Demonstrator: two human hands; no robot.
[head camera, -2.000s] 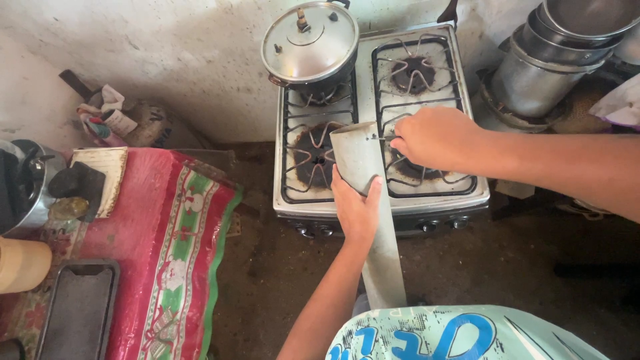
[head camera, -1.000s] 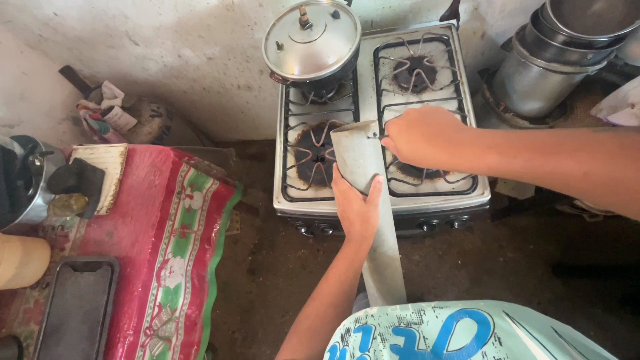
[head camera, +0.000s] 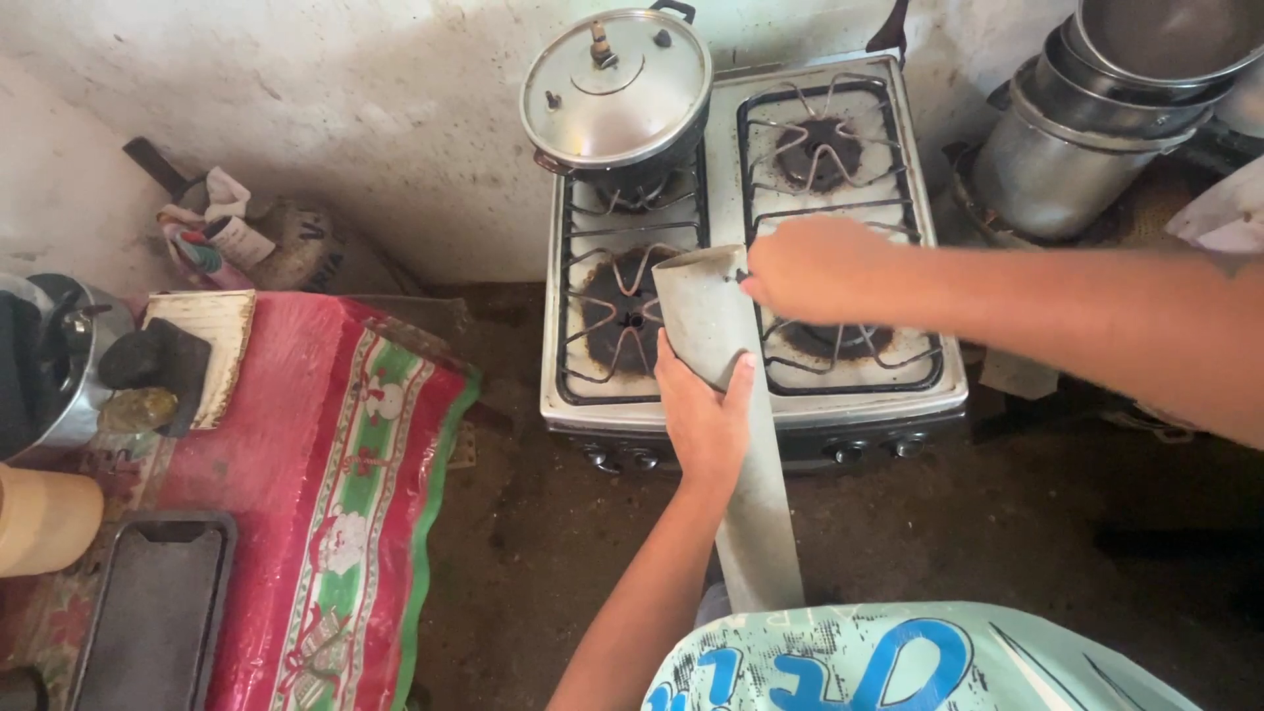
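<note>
A long grey pipe (head camera: 755, 494), probably plastic, stands tilted between my body and the gas stove (head camera: 726, 128), its open upper end over the front burners. My left hand (head camera: 706, 410) wraps around the pipe below that end, thumb on the right side. At the right side of the rim, my right hand (head camera: 825, 267) is closed on a small thin tool whose dark tip touches the pipe wall near a small dark mark. The fist covers most of this tool, so its kind cannot be told. A lidded pressure cooker (head camera: 617, 99) sits on the back left burner.
On the left a table with a red and green plastic cloth (head camera: 257, 474) holds a black tray (head camera: 153, 622), a beige container (head camera: 44, 518) and a metal pot (head camera: 99, 385). Stacked metal pots (head camera: 1052, 153) stand right of the stove. A sack (head camera: 316, 247) leans by the wall.
My right hand has shifted and turned slightly at the pipe's rim, and less of the thin tool shows than two seconds ago. My left hand keeps its hold on the pipe.
</note>
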